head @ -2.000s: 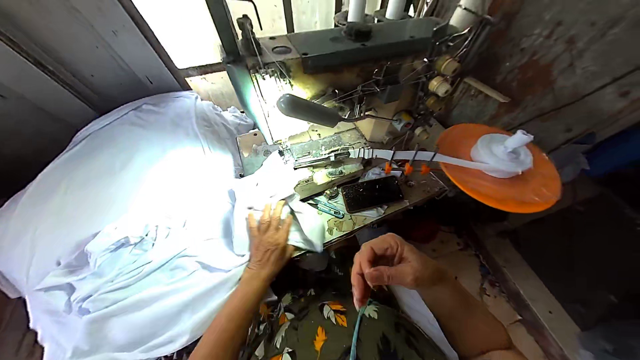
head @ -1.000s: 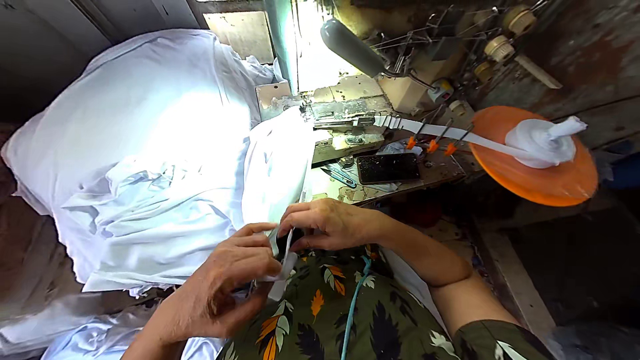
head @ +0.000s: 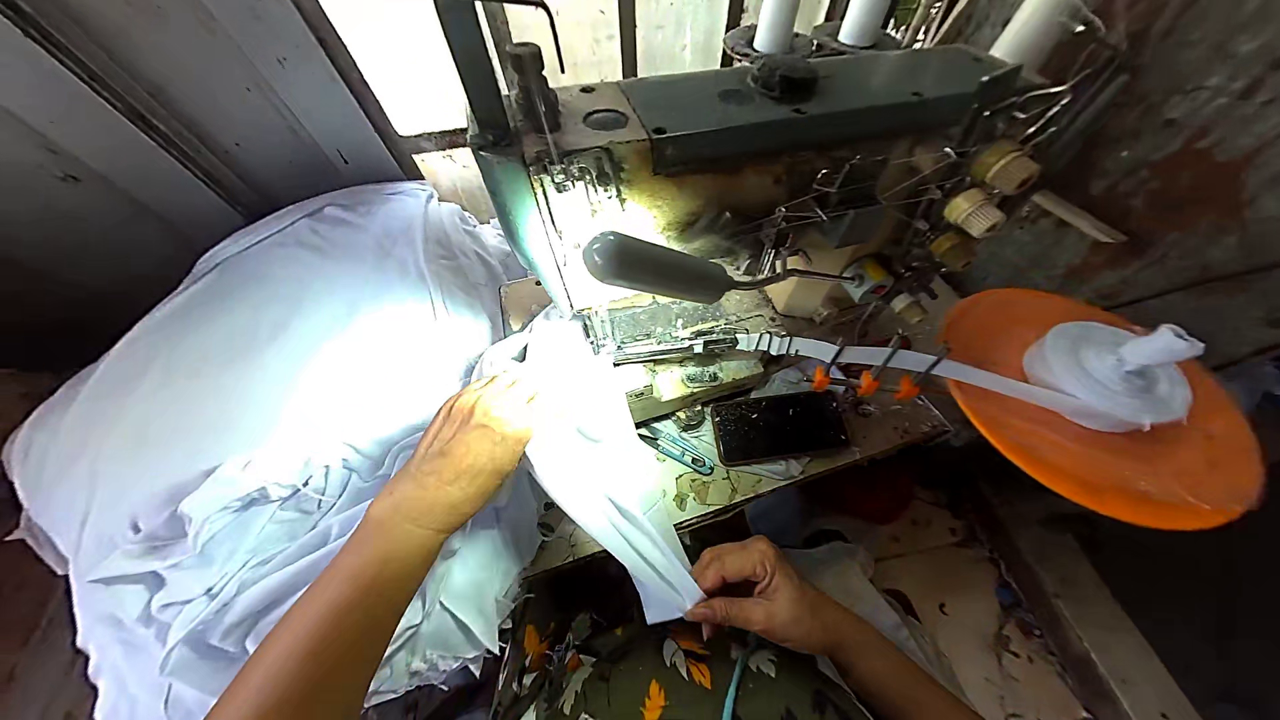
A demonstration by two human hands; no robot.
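Note:
A strip of white fabric (head: 600,480) runs from under the needle area of an industrial sewing machine (head: 800,110) down toward my lap. My left hand (head: 478,430) lies on the fabric beside the needle, fingers toward the machine; whether it grips is unclear in the glare. Between thumb and fingertips, my right hand (head: 745,595) pinches the lower end of the fabric. White binding tape (head: 900,362) passes from a roll (head: 1100,370) on an orange disc (head: 1215,450) through a guide into the machine.
A large heap of white cloth (head: 330,330) fills the left side. On the machine table (head: 715,492) lie a dark smartphone (head: 780,428) and blue thread snips (head: 680,450). A grey padded lever (head: 655,268) juts out in front of the machine head.
My left hand has moved from my lap up to the fabric by the needle. My right hand has moved right and down, now pinching the fabric's end. The view has shifted upward.

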